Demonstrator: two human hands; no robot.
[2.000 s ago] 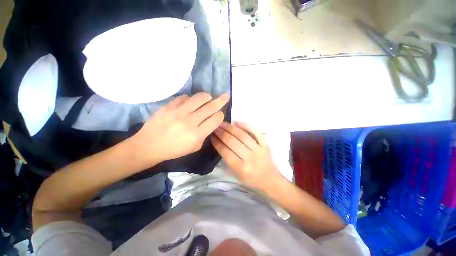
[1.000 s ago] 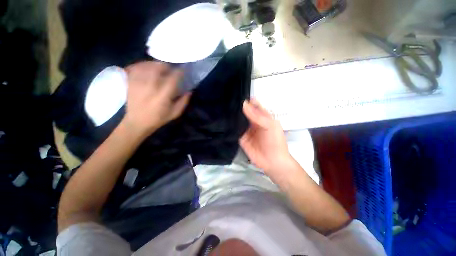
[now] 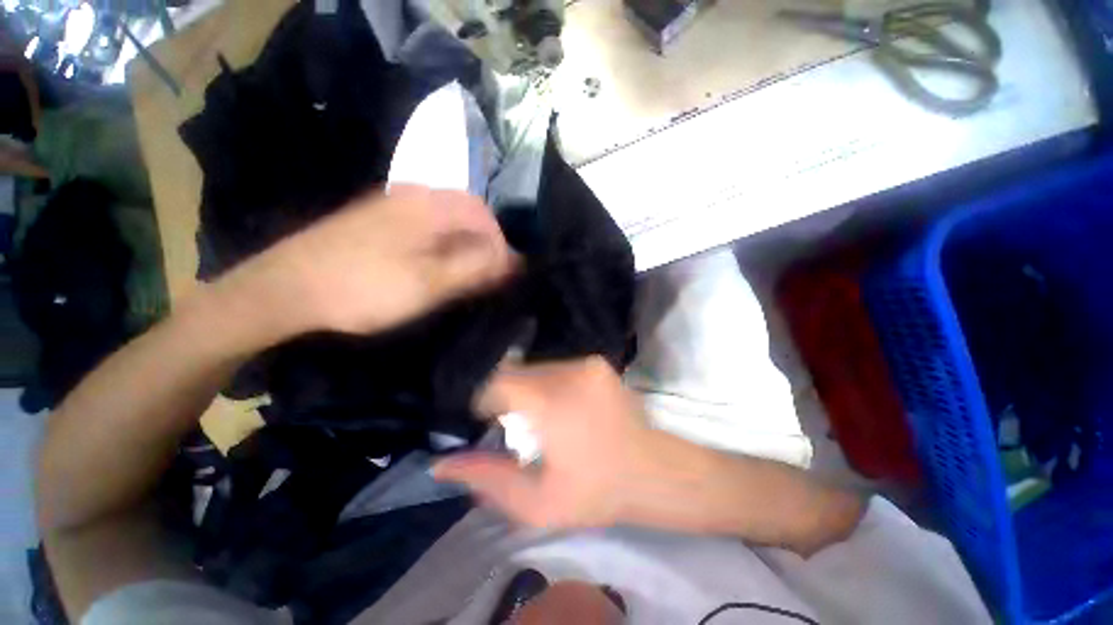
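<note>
The black garment (image 3: 586,250) lies heaped from the brown board across the machine table's left edge toward the lap. One white pad (image 3: 433,144) shows on it, partly covered by cloth. My left hand (image 3: 409,256) is blurred over the garment, just below the pad, with its fingers curled; whether it grips cloth is unclear. My right hand (image 3: 561,446) is blurred at the garment's near edge, thumb apart from the fingers. A small white spot shows between them; I cannot tell what it is.
The presser foot area (image 3: 531,43) is at top centre. Brass-handled scissors (image 3: 934,55) and a small dark box (image 3: 663,17) lie on the white table (image 3: 757,159). A blue basket (image 3: 934,354) and a red item (image 3: 848,366) are at right. Dark cloth (image 3: 73,287) is at far left.
The garment has been bunched and turned, and the second white pad is out of sight. My right hand has moved off its right edge, down and left. The view has shifted.
</note>
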